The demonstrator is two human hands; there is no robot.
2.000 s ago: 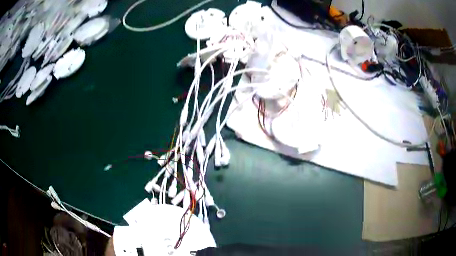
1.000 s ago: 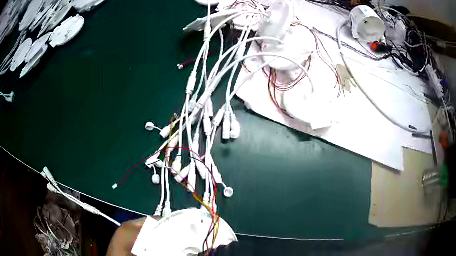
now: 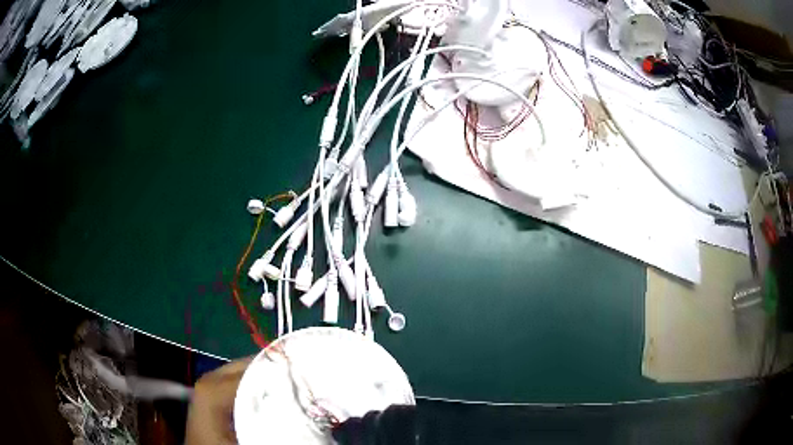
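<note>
A white round base [image 3: 326, 387] is at the bottom centre, its face turned up, partly cut off by the frame. My left hand [image 3: 217, 401] holds it at its left edge. Red and yellow lead wires [image 3: 248, 304] run from its face over its left rim. A dark blurred shape, likely the glue gun [image 3: 378, 426], reaches over the base from the lower right, its tip at the lead wires. My right hand is not visible. A blurred white cable [image 3: 156, 387] extends left of my left hand.
White pigtail cables [image 3: 330, 174] with connectors lie across the green bench top [image 3: 487, 322]. More discs are piled at the upper left [image 3: 109, 43] and top centre. White paper sheets [image 3: 643, 226], a tan mat [image 3: 687, 339], a silver spool [image 3: 748, 297] and tangled wires are at right.
The base has tilted to show its full round face. The lead wires have swung to its left side. The dark tool now reaches over the base. The view has shifted slightly.
</note>
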